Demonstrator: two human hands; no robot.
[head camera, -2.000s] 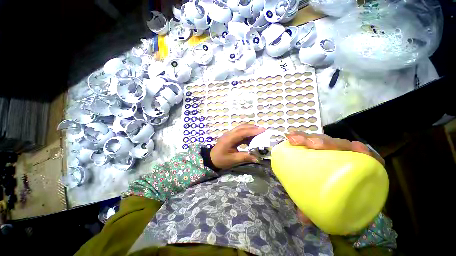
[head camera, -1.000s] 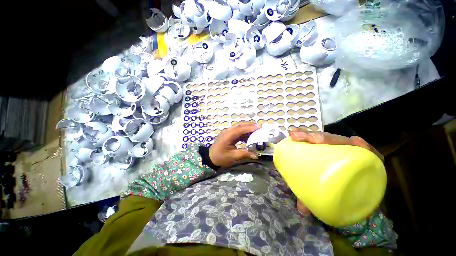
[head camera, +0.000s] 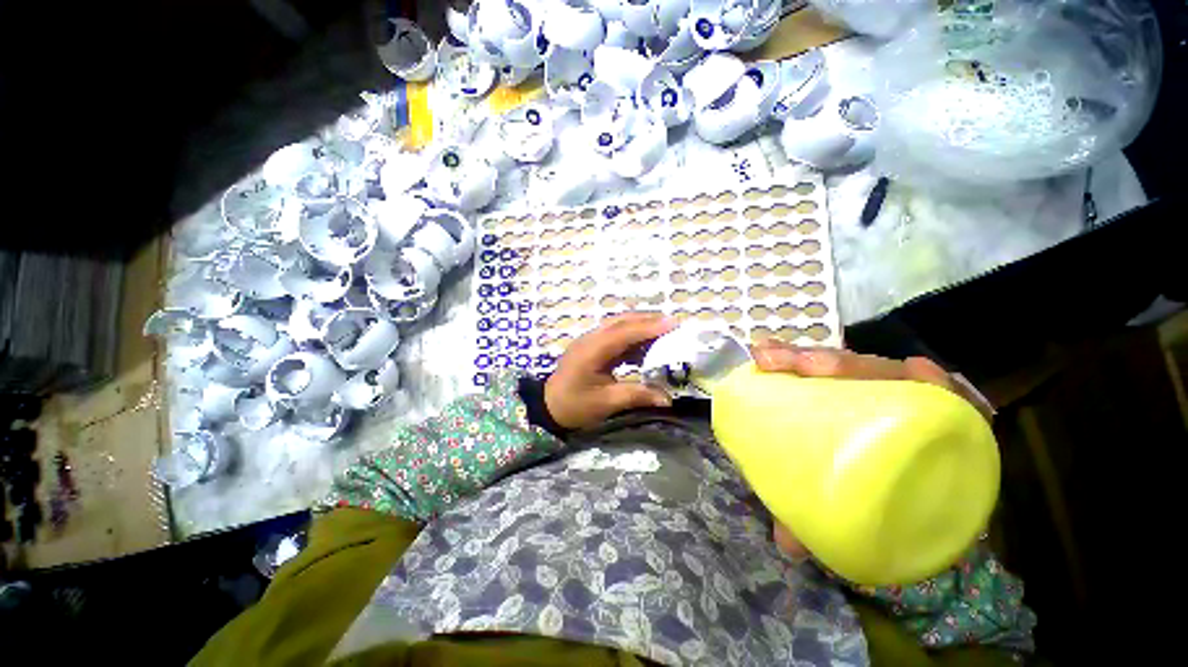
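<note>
My left hand (head camera: 605, 375) holds a white plastic shell (head camera: 697, 347) by its left side, over the near edge of the punched tray. A small dark round piece shows on the shell near my fingers. My right hand (head camera: 847, 365) is wrapped around a large yellow squeeze bottle (head camera: 866, 476), its base towards me. The bottle's narrow end points left and meets or nearly meets the shell; whether they touch cannot be told. The punched tray (head camera: 710, 261) lies flat beyond my hands, with blue-ringed discs in its left columns.
White shells (head camera: 341, 232) lie heaped at the left and the back. A clear plastic bag (head camera: 1003, 111) lies at the back right, with a short black stick (head camera: 874, 201) near it. Grey stacked sheets (head camera: 59, 319) stand far left.
The base of the yellow bottle has shifted slightly up and left. The shell in my left hand has turned a little. Both hands keep their hold.
</note>
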